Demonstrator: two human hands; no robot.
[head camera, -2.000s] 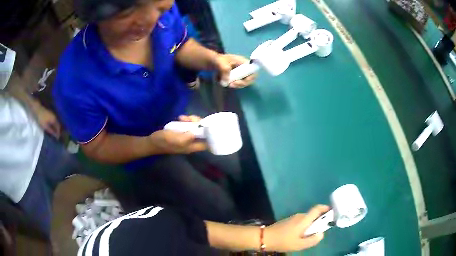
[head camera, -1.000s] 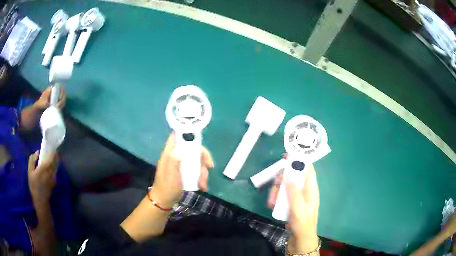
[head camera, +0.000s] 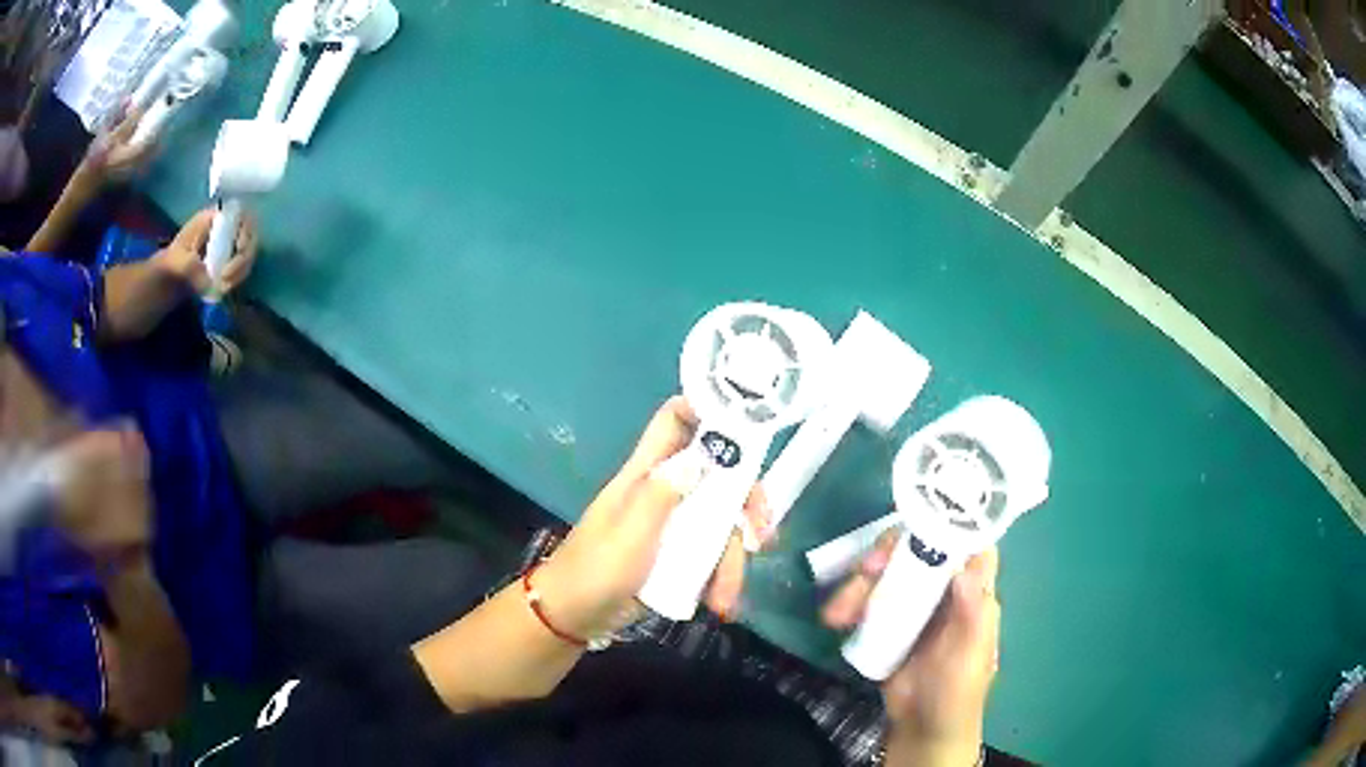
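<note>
My left hand (head camera: 622, 547) grips the handle of a white handheld fan (head camera: 722, 447), its round grille facing up and marks lit on its small dark display. My right hand (head camera: 936, 644) grips a second white fan (head camera: 959, 487), also grille up, with marks on its dark display. A third fan (head camera: 884, 372) lies on the green worktop (head camera: 510, 240) between them, its handle partly hidden behind the left fan. A further white handle (head camera: 851, 549) shows by my right fingers; its head is hidden behind the right fan.
A person in blue (head camera: 165, 390) at the left holds a white fan (head camera: 247, 159) by its handle. More fans (head camera: 315, 68) lie beyond it. A pale metal rail (head camera: 839, 105) with an upright post (head camera: 1101, 113) edges the worktop. Another person's arm (head camera: 1341, 734) shows at the lower right edge.
Both held fans appear further right and are tilted rightward; the left one now overlaps the lying fan. The display marks have become visible. The view has shifted, and the neighbour's hands have moved.
</note>
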